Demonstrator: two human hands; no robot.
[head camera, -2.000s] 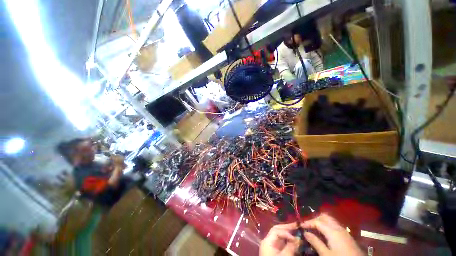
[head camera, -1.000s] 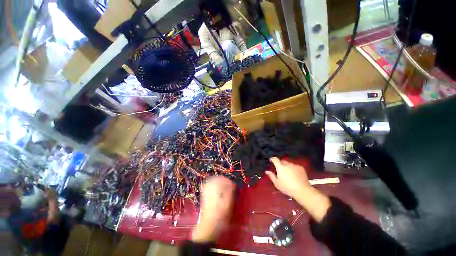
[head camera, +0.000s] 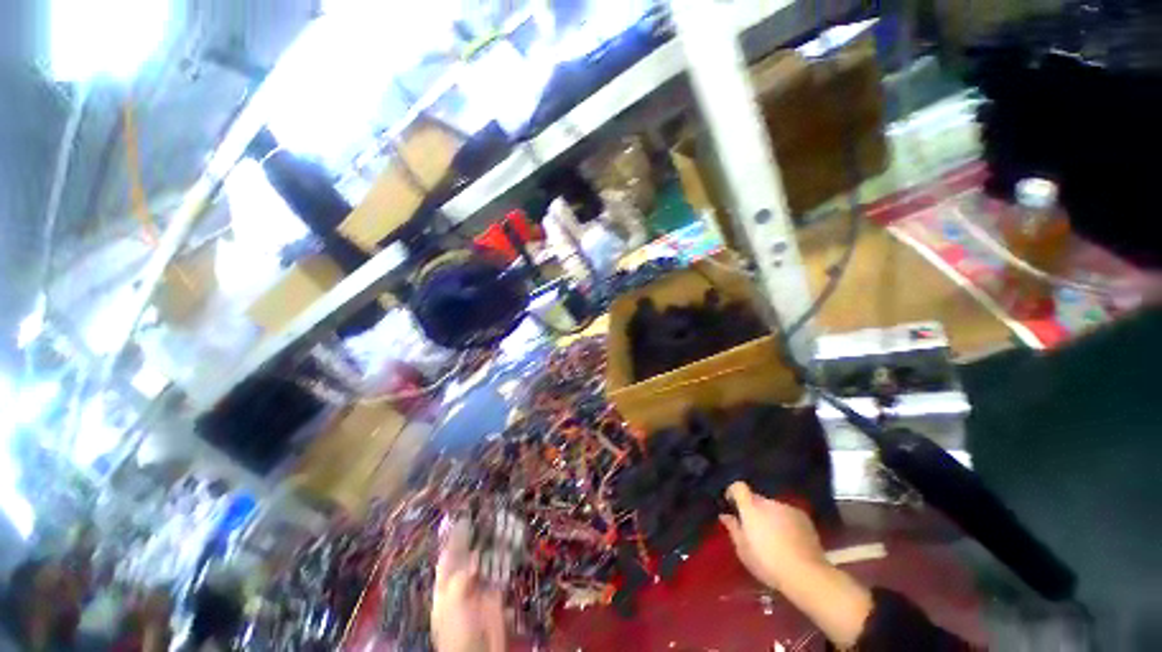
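A large tangled heap of wired units (head camera: 561, 459) with red, orange and black wires lies on the red mat (head camera: 714, 599). A pile of small black pieces (head camera: 675, 478) lies to its right. My left hand (head camera: 469, 592) is blurred at the near left part of the heap; whether it holds a unit cannot be told. My right hand (head camera: 771, 541) is at the near edge of the black pile, thumb and forefinger close together; anything between them cannot be made out.
An open carton of black pieces (head camera: 701, 382) stands behind the dark pile. To the right are a white box (head camera: 892, 382), a long black screwdriver (head camera: 975, 510) and a drink bottle (head camera: 1035, 242). A desk fan (head camera: 469, 299) stands behind the heap. A metal post (head camera: 752, 178) rises behind the carton.
My hands were together two seconds ago, then parted. My left hand has since moved left onto the heap. My right hand remains by the black pile. The view has tilted up.
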